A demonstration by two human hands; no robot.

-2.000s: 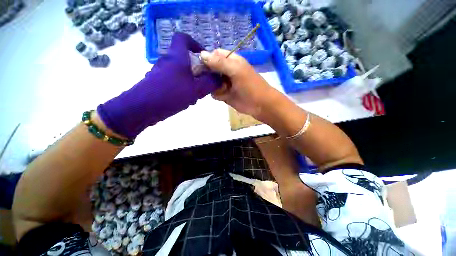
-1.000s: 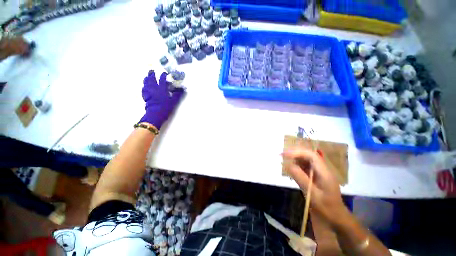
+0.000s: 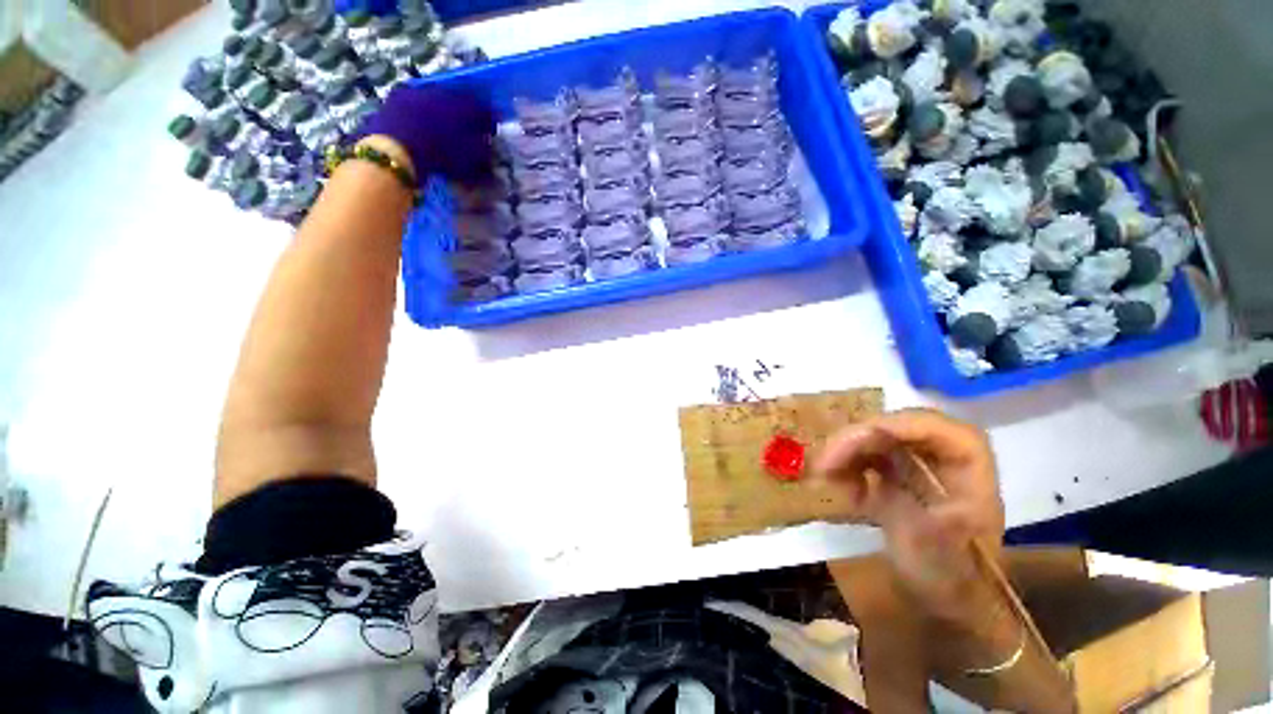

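My left hand point(image 3: 444, 133), in a purple glove, is over the left end of the blue tray point(image 3: 656, 285); its fingers are blurred and I cannot tell if they hold a base. Purple-grey bases point(image 3: 610, 175) stand in rows in the tray. My bare right hand point(image 3: 921, 488) holds a thin tan glue stick point(image 3: 1012, 597) like a pen, beside the red glue cap point(image 3: 785, 458). The cap sits on the brown board point(image 3: 726, 488). The stick's tip is hidden by the fingers.
A blue bin point(image 3: 963, 377) heaped with white and dark pieces point(image 3: 994, 209) adjoins the tray on the right. Assembled figurines point(image 3: 279, 105) stand at the back left. Red scissor handles point(image 3: 1236, 412) lie at the right edge. An open cardboard box point(image 3: 1138, 635) is below the table.
My left hand has moved from a figurine left of the tray to the bases inside it and let that figurine go. My right hand stays by the cap with the stick. The view has shifted.
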